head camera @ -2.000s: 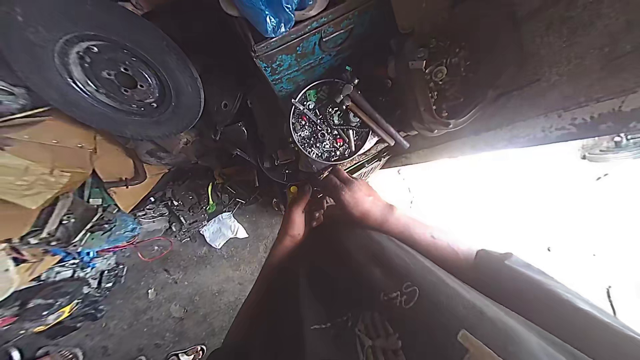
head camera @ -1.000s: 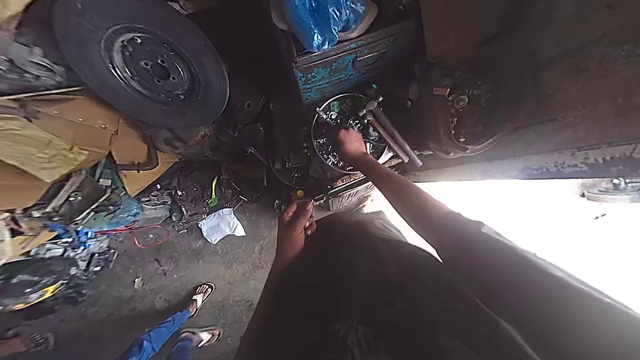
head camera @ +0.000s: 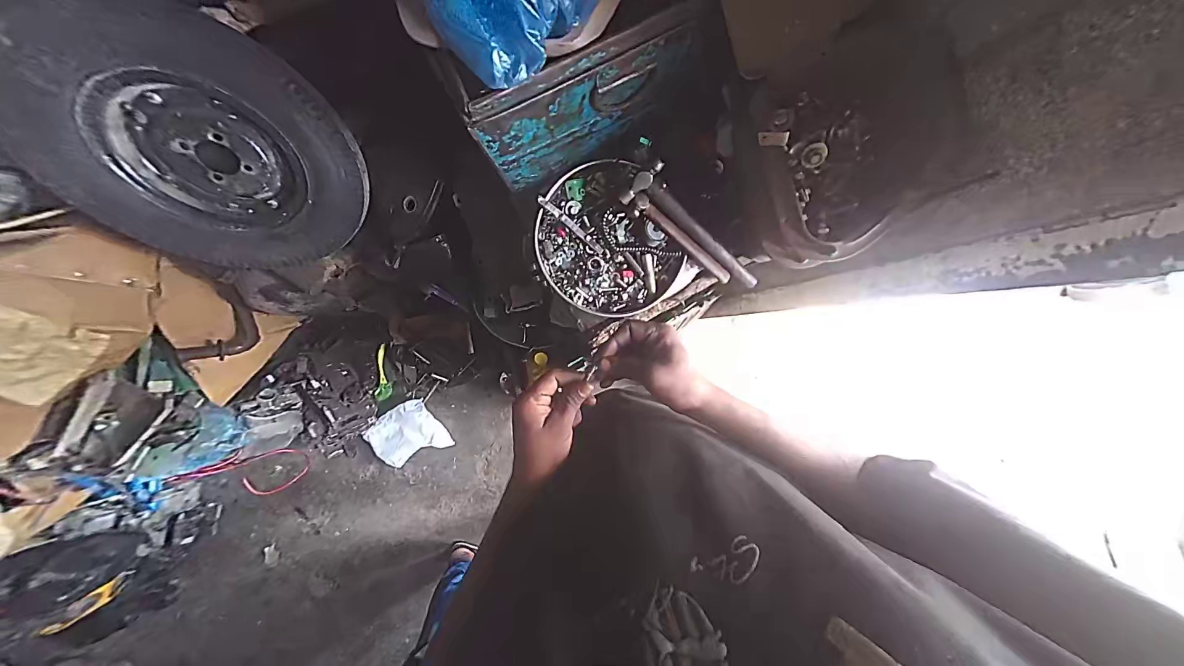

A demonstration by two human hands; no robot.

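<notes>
My left hand (head camera: 548,421) pinches a small metal part (head camera: 590,372) between thumb and finger. Close beside it, my right hand (head camera: 646,363) has its fingertips on the same part, whose kind is too small to tell. Just beyond both hands lies a round metal pan (head camera: 540,268) full of nuts, bolts and other small hardware. A ball-peen hammer (head camera: 680,236) and a second handled tool (head camera: 708,239) rest across its right rim. Among the hardware a chain (head camera: 638,248) is visible.
A wheel with a tire (head camera: 324,176) stands at upper left, near a worn blue metal box (head camera: 555,120). Cardboard (head camera: 83,287), scrap parts and a white plastic bag (head camera: 408,433) lie on the left floor. Another person's blue-clothed leg (head camera: 448,592) shows at the bottom.
My right hand, over the pan one second ago, has come back to my left hand. Less of the other person's legs and feet shows now.
</notes>
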